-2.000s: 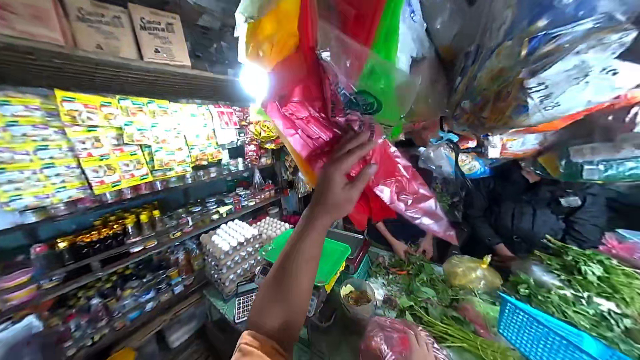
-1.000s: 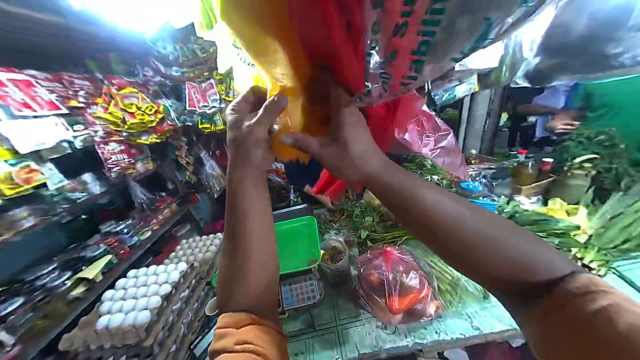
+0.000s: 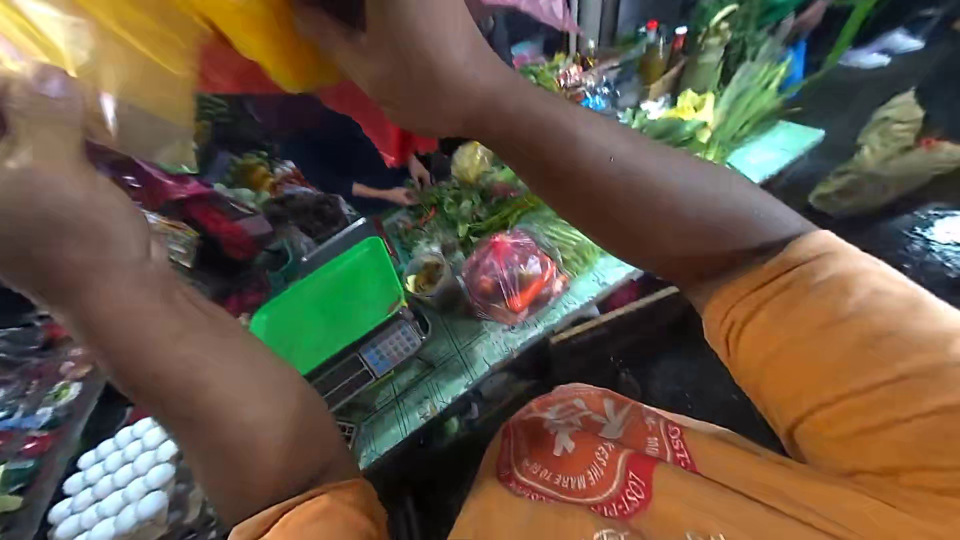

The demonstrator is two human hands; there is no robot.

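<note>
Both my arms reach up to the top left of the head view. My left hand point(image 3: 56, 165), blurred at the left edge, is at a yellow translucent plastic bag point(image 3: 146, 82); its grip is not clear. My right hand point(image 3: 405, 67) touches yellow plastic at the top, its fingers partly cut off by the frame edge. Red plastic bags point(image 3: 360, 120) hang just below and behind it. On the tiled counter below lies a tied clear plastic bag of carrots and other vegetables point(image 3: 514, 277), beside a tub point(image 3: 427, 274) and a digital scale with a green tray point(image 3: 330, 307).
Leafy greens point(image 3: 480, 210) cover the counter beyond the bagged vegetables, where another person's hands point(image 3: 401, 195) reach in. Trays of white eggs point(image 3: 120, 480) stand at lower left. Bottles point(image 3: 652, 56) and more greens stand at the far end of the tiled counter point(image 3: 780, 150).
Two seconds ago one raised hand was at pink and red bags and the other was low at the bagged vegetables; now both are raised at yellow plastic. The view has swung considerably.
</note>
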